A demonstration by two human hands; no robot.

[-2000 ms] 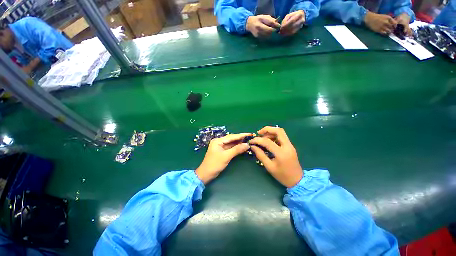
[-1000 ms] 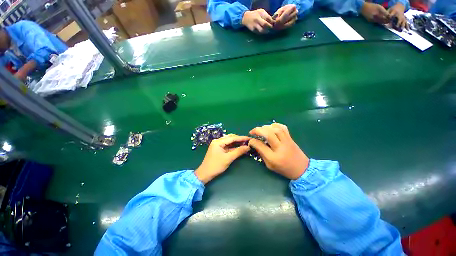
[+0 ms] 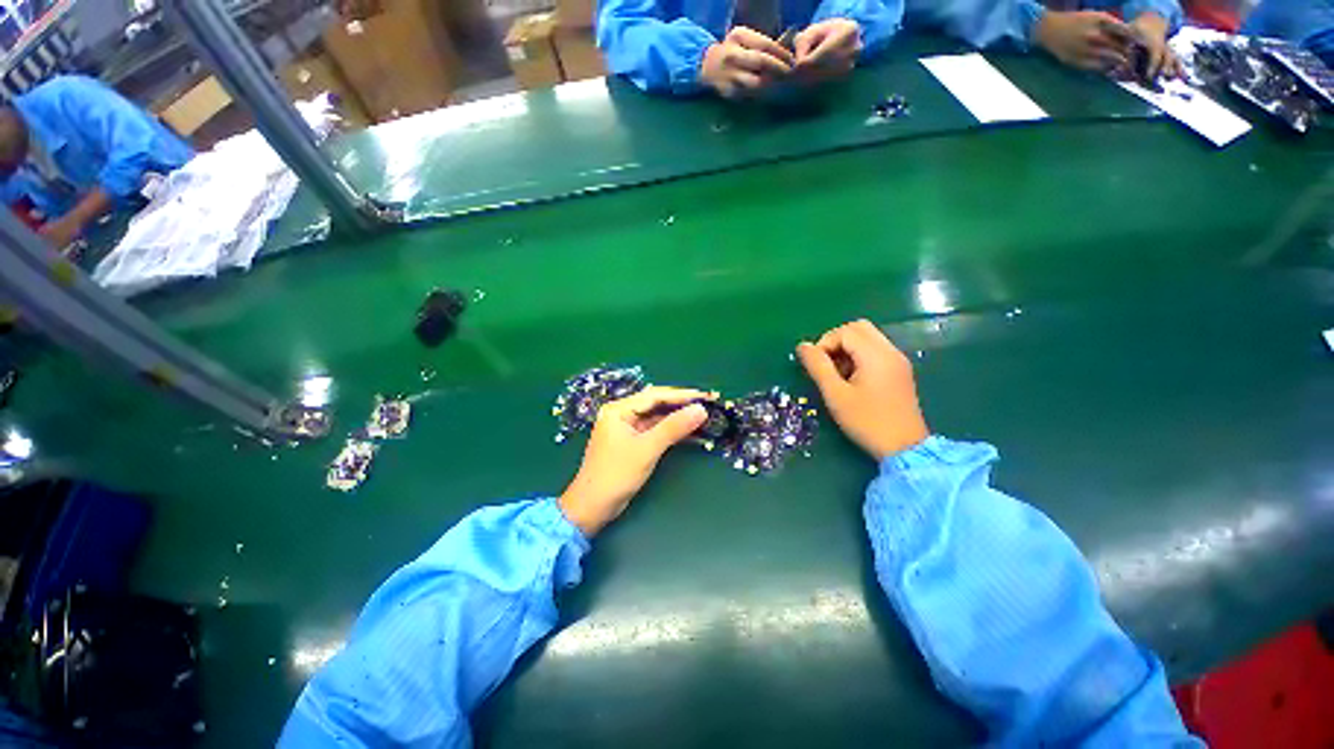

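My left hand point(image 3: 632, 451) pinches a small dark module point(image 3: 716, 420) between thumb and fingertips, at the left edge of a glittering pile of modules point(image 3: 770, 429). A second pile of modules point(image 3: 593, 395) lies just behind and left of my left hand, partly hidden by it. My right hand point(image 3: 866, 384) is off to the right of the piles, raised a little over the green surface, with thumb and index finger close together. Whether something tiny is between these fingertips I cannot tell.
Two silvery modules point(image 3: 389, 417) lie at left near a slanted metal post point(image 3: 168, 351). A dark part point(image 3: 438, 316) lies on the green belt point(image 3: 615, 278). Across it are workers' hands point(image 3: 783, 59), a white sheet point(image 3: 983, 88) and white packaging point(image 3: 198, 205). A dark bin point(image 3: 117, 659) is at lower left.
My right hand has moved right, away from my left hand, uncovering the right pile. The dark part on the belt has shifted left. My left hand has stayed nearly in place.
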